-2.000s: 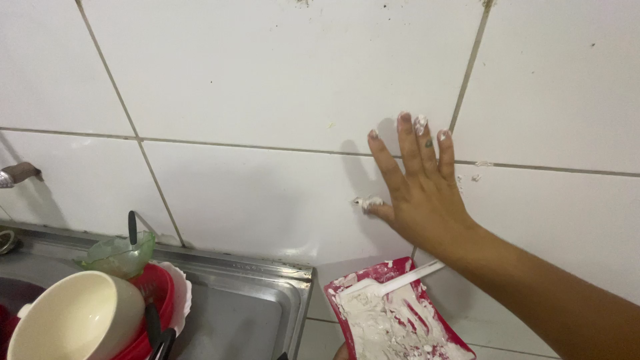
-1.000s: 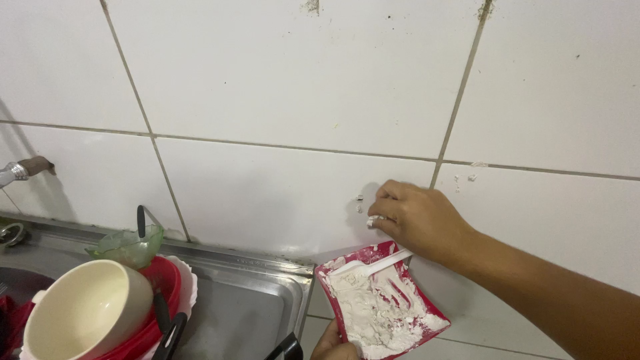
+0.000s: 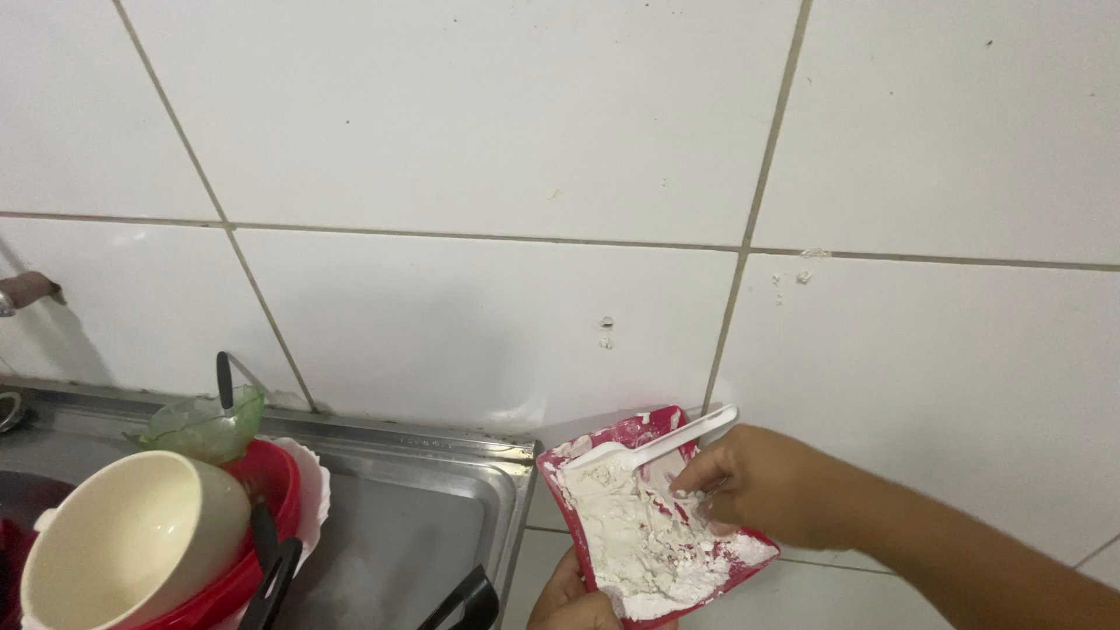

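Note:
My left hand (image 3: pixel 577 599) holds a red square dish (image 3: pixel 573 525) from below, at its near left edge. White paste, crumbly in parts, covers much of the dish, and a white plastic spoon (image 3: pixel 682 437) lies across its far side. The fingertips of my right hand (image 3: pixel 744 490) are bent down into the paste at the dish's right side; whether they pinch any cannot be told. On the white tiled wall (image 3: pixel 490 306) beyond, a small hole (image 3: pixel 606 323) shows with a white smear under it, and more white dabs (image 3: pixel 803 276) mark the tile to the right.
A stainless steel sink (image 3: pixel 394 525) runs along the wall at left. On it stand a cream bowl (image 3: pixel 114 534), red dishes (image 3: pixel 284 481) and a green translucent bowl (image 3: pixel 206 424). Black handles (image 3: pixel 271 582) stick out near them. A tap (image 3: pixel 26 289) projects from the wall at far left.
My right hand was spread flat against the wall, then bunched near the hole; it has come down to the paste in the dish. The hole is now uncovered.

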